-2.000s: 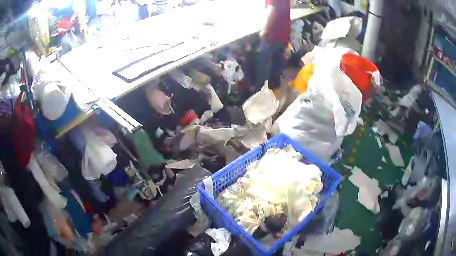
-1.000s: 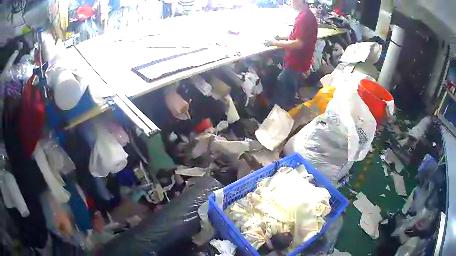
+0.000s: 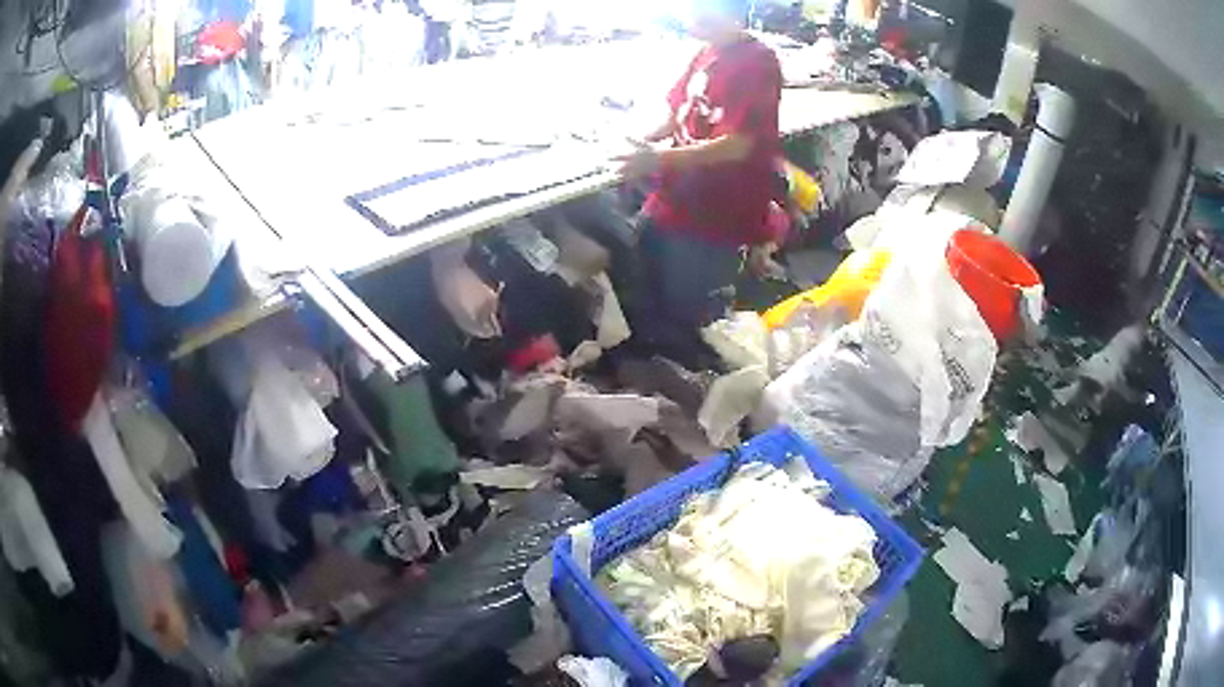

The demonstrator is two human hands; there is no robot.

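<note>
Neither of my hands is in the picture. Nearest in front of me stands a blue lattice crate [image 3: 620,624] heaped with cream cloth scraps [image 3: 752,557], with a small dark piece near its lower edge. A long bundle in shiny black plastic [image 3: 456,577] lies left of the crate. A bulging white scrap bag [image 3: 873,389] stands behind the crate, with something yellow-orange [image 3: 835,293] at its left and an orange-red bucket [image 3: 993,285] at its right.
A person in a red top [image 3: 725,148] stands at the long pale cutting table [image 3: 443,128], arm over it. A dark-edged strip [image 3: 470,188] lies on the table. Metal rails [image 3: 360,322] jut from its near end. Scraps cover the green floor [image 3: 960,510]; hanging cloth is at left.
The person in red has moved left along the table, towards me, with an arm over the tabletop. The view first swung and then shifted slightly. The crate and bags keep their places.
</note>
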